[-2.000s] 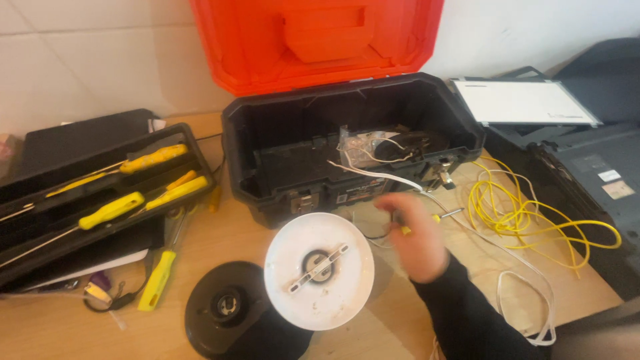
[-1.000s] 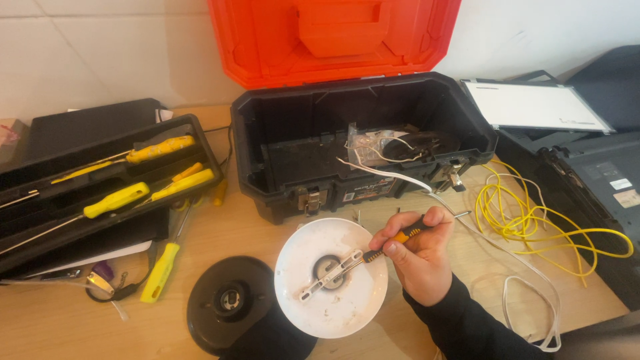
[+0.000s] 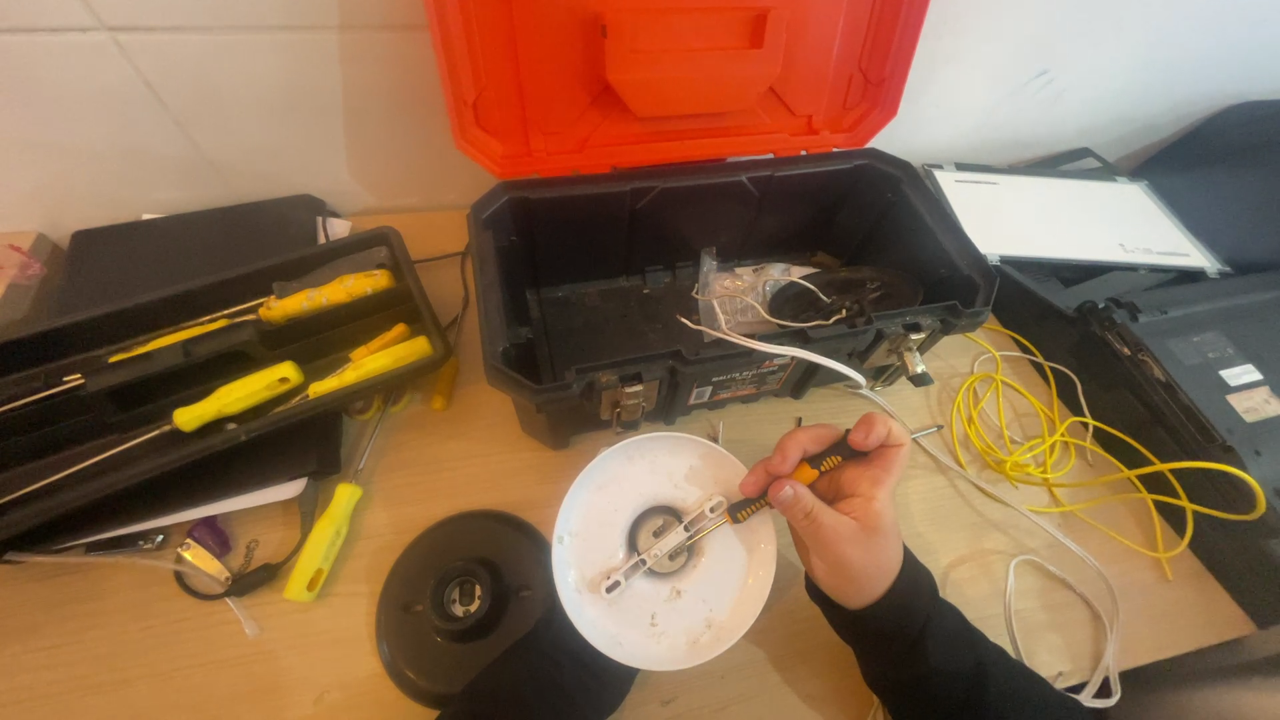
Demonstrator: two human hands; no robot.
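My right hand (image 3: pixel 845 510) holds a small screwdriver with an orange and black handle (image 3: pixel 800 482). One end of its metal shaft points left over the centre of a white round dish-shaped base (image 3: pixel 690 620), near the slotted metal bracket (image 3: pixel 640 565) that crosses it; another metal tip shows at the right, beyond my fingers. A dark sleeve reaches in from the bottom under the white base, but my left hand itself is hidden. Beside the white base, a black round base (image 3: pixel 410 600) with a metal centre rests on the wooden table.
An open black toolbox (image 3: pixel 550 370) with a red lid stands behind, holding a plastic bag and wires. A black tray (image 3: pixel 425 330) of yellow screwdrivers is at left, a yellow-handled screwdriver (image 3: pixel 325 540) in front. Yellow cable (image 3: pixel 1050 470), white cable (image 3: pixel 1010 500) and laptop parts (image 3: pixel 1200 350) lie at right.
My right hand has moved left to the white base with the screwdriver. One second ago its handle was over the base's right edge; the shaft now shows over the centre.
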